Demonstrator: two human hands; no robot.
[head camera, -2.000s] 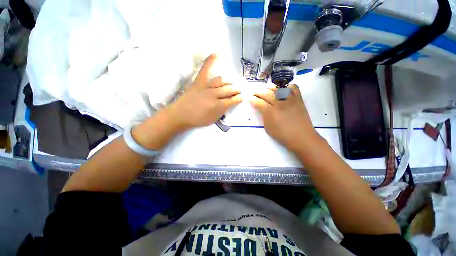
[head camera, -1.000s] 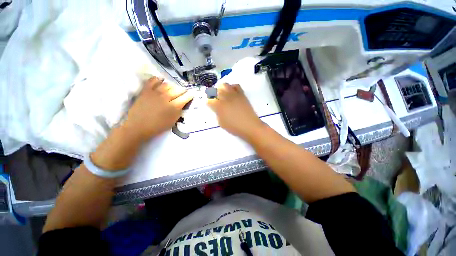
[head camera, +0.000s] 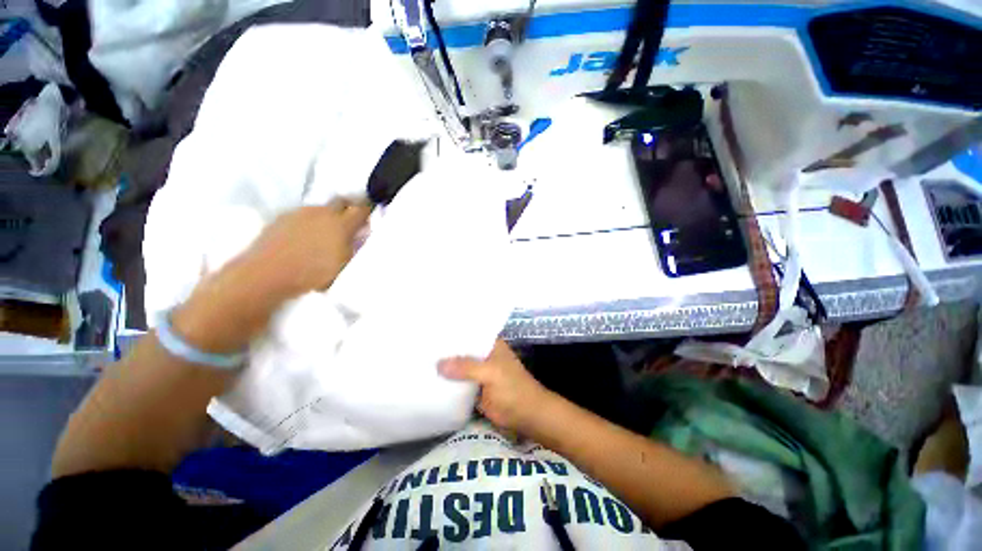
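The white piece (head camera: 420, 312) lies left of the needle and hangs over the table's front edge toward my lap. A dark panel (head camera: 395, 170) shows in a gap in the white, and a small dark bit shows at its right edge. My left hand (head camera: 312, 242) grips the white piece near that gap. My right hand (head camera: 490, 382) pinches the white piece's right edge, low, in front of the table edge. The presser foot area (head camera: 474, 135) of the sewing machine (head camera: 743, 45) is above the cloth, with no hand at it.
A smartphone (head camera: 689, 199) lies right of the needle under a black holder (head camera: 646, 48). Checked and white tapes (head camera: 791, 237) hang over the ruled table edge (head camera: 646, 321). Green cloth (head camera: 754, 431) is heaped below right. Dark fabric and a white bundle (head camera: 151, 43) lie at the left.
Both hands have left the needle area. My right hand has moved down to the front with the white piece's edge, and the cloth has been drawn across the table toward my lap.
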